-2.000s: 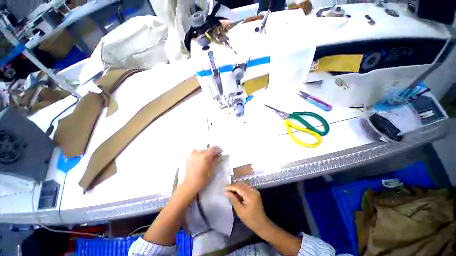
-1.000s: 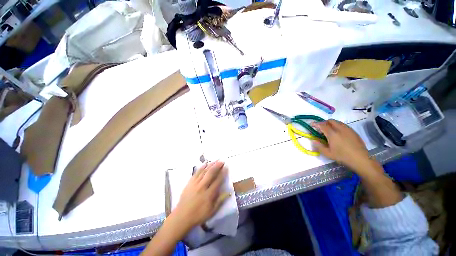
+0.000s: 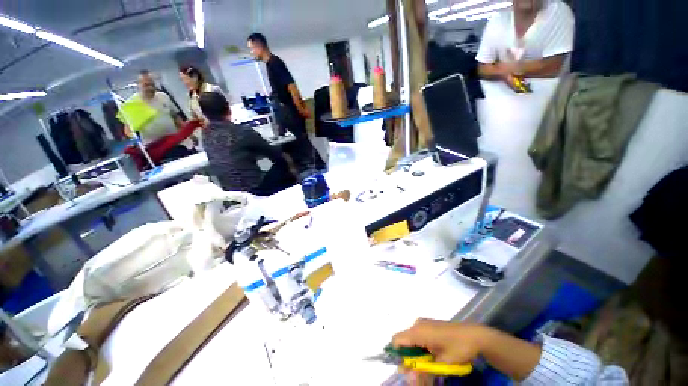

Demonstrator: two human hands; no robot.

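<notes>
My right hand (image 3: 445,341) holds the fabric scissors (image 3: 434,365) over the front of the white table, low in the view. The yellow loop and part of the green loop show, and the blades point left. My left hand is not clearly in view; a small bit of skin shows under the scissors, and I cannot tell whose hand part it is. The pale pocket piece is out of view. The sewing machine's needle area (image 3: 290,295) is left of the scissors. A brown strip (image 3: 192,339) lies left of the machine.
A white cloth bundle (image 3: 124,260) lies at the left. A round dish (image 3: 480,273) with a black item and a pink-blue tool (image 3: 397,267) are on the right of the table. Thread cones (image 3: 337,98) and an upright black slab (image 3: 451,117) stand behind. Several people are beyond.
The view has tilted up to the room. My right hand has lifted the scissors from the table and brought them toward the front edge. My left hand and the pale piece have left the clear view.
</notes>
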